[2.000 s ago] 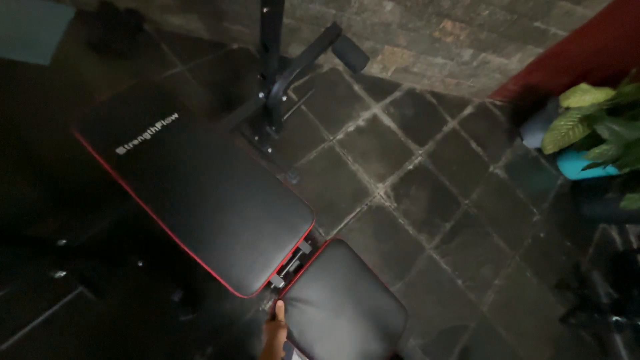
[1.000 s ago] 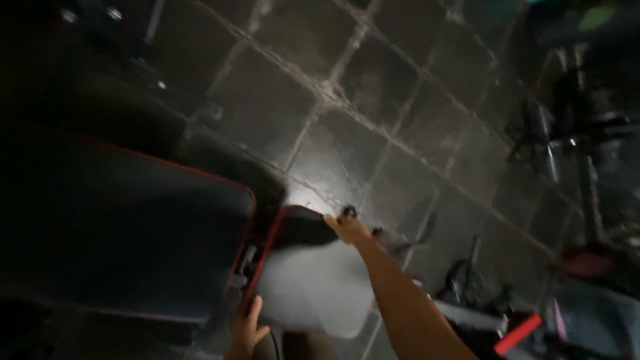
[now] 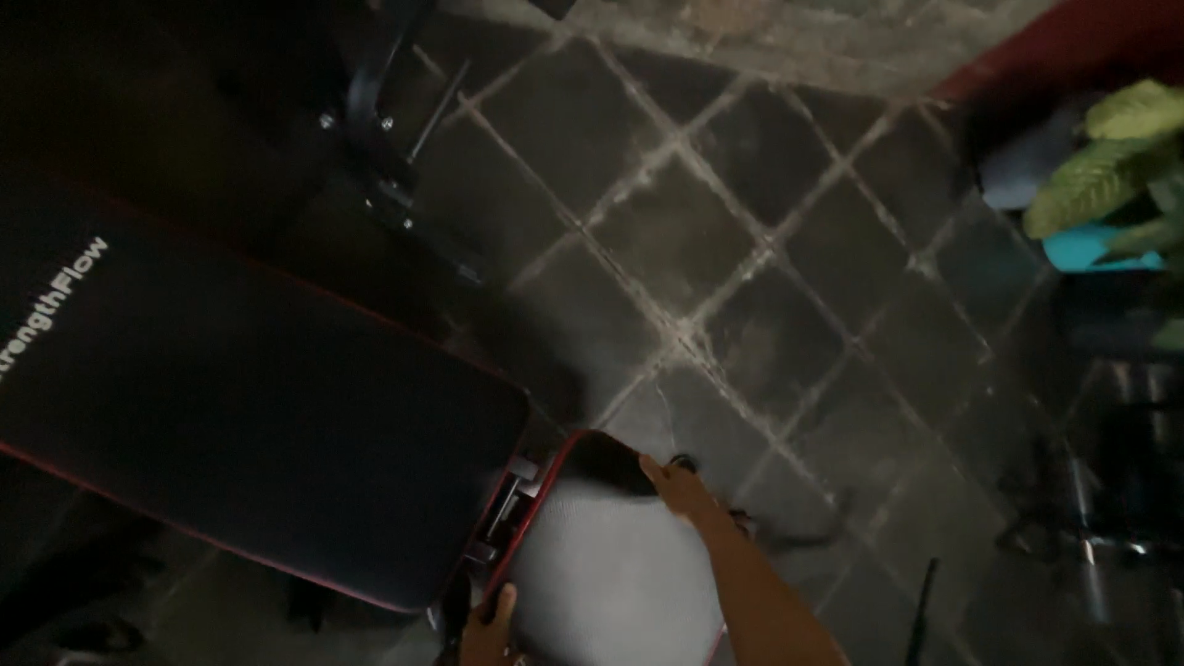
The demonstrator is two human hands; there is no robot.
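A black weight bench with red piping spans the left and bottom of the view. Its long back pad [image 3: 277,407] bears white lettering, and its shorter seat pad [image 3: 620,573] catches the light. Metal hinge brackets [image 3: 504,509] show in the gap between the two pads. At the bottom, my left hand [image 3: 488,624] grips the seat pad's near edge beside that gap. My right hand [image 3: 673,483] holds the seat pad's far edge, its fingers partly hidden past the rim.
Dark stone floor tiles [image 3: 666,240] extend beyond the bench. A bolted metal frame [image 3: 365,120] stands at upper left. A leafy plant [image 3: 1101,176] is at the right, above dim metal equipment [image 3: 1087,536]. A stone wall [image 3: 786,37] borders the top.
Two seconds ago only my left hand showed at the seat pad; one second ago my right hand was on its far edge, as now. The view has swung back toward the wall and plant.
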